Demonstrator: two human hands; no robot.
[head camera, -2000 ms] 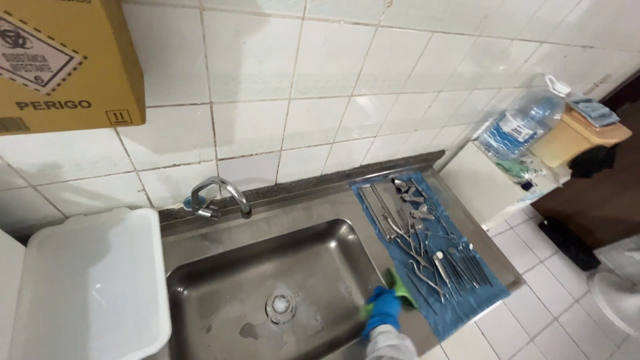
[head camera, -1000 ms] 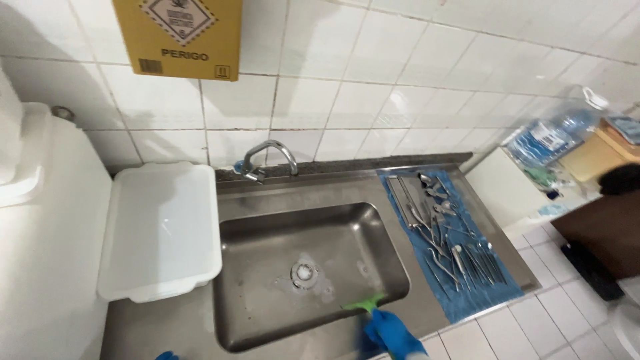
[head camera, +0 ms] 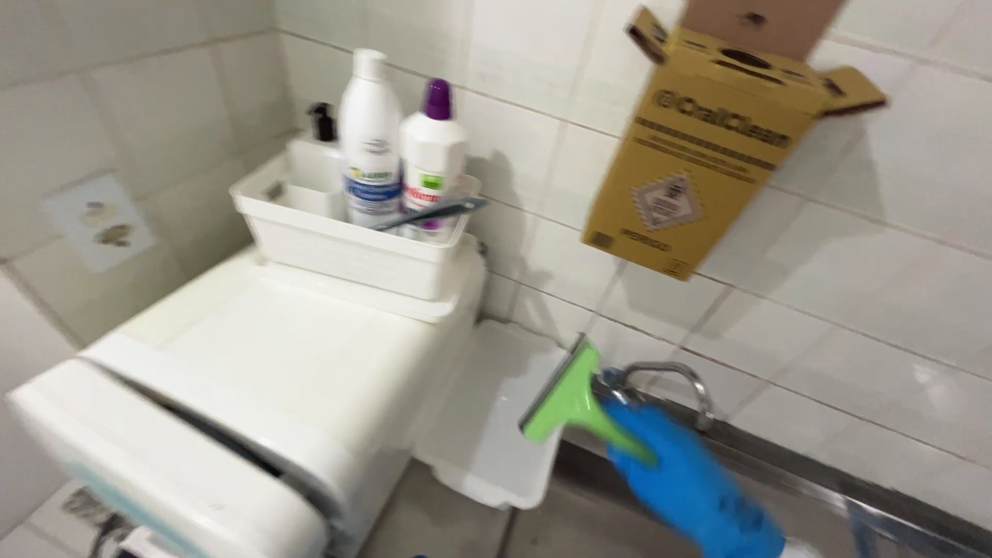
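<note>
My right hand (head camera: 682, 473), in a blue glove, grips the handle of a green squeegee (head camera: 572, 397) with a dark blade. It holds the squeegee raised, blade toward the left, in front of the white plastic tub (head camera: 496, 411) and beside the curved metal faucet (head camera: 670, 372). Part of the steel sink counter (head camera: 573, 527) shows below. Of my left hand, at most a tiny bit of blue appears at the bottom edge, too little to tell its state.
A white appliance (head camera: 294, 349) stands left of the tub. On it, a white basket (head camera: 341, 252) holds a white bottle (head camera: 372, 147), a purple-capped bottle (head camera: 434, 155) and a pump bottle (head camera: 322, 124). A yellow cardboard hazard-waste box (head camera: 705, 155) is against the tiled wall.
My right hand has lifted the squeegee from the sink's front right edge to beside the faucet and tub. The view has swung left, and the blue cloth of metal instruments is out of view.
</note>
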